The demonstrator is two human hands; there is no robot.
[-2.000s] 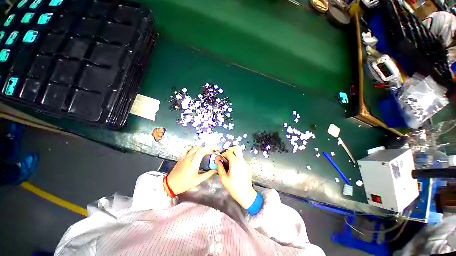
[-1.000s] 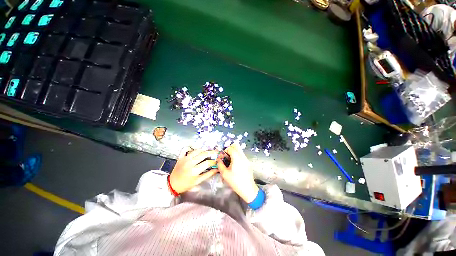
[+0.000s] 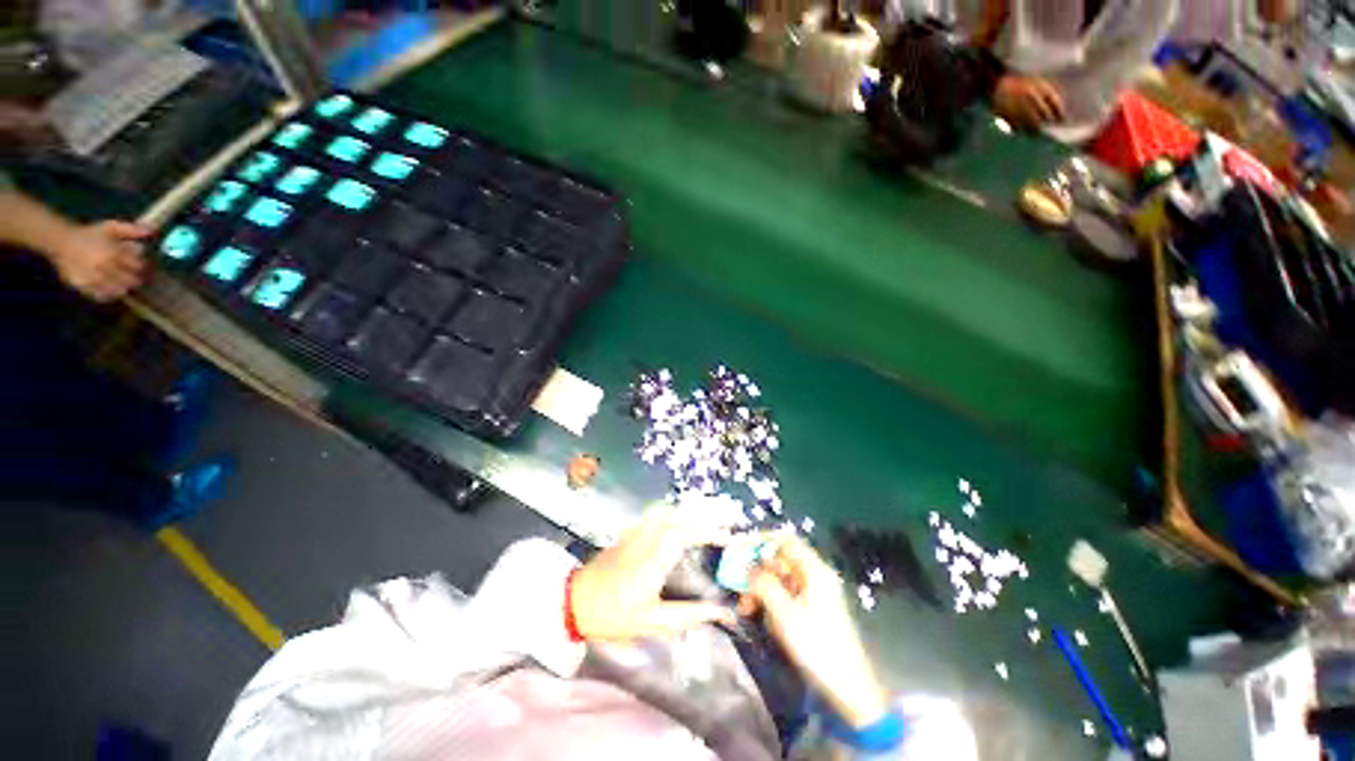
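A small light-blue piece point(image 3: 739, 562) is held between my two hands at the bench's front edge. My left hand point(image 3: 648, 583), with a red band at the wrist, holds it from the left. My right hand point(image 3: 800, 592), with a blue band at the wrist, has its fingers on the piece's right side. The hands are a little blurred, and fingers hide part of the piece. A loose pile of small white and dark parts point(image 3: 710, 434) lies just beyond my hands.
Black stacked trays point(image 3: 446, 283) with teal pieces stand at left, a cream card point(image 3: 568, 400) beside them. Black parts point(image 3: 880, 562), white parts point(image 3: 973, 565), a blue stick point(image 3: 1092, 687) and a white box point(image 3: 1281, 705) are at right. Another person's hand point(image 3: 104, 259) is at far left.
The view has swung left, so the bench things sit lower and further right. Another person's arm and hand now show at far left. My hands still hold the light-blue piece.
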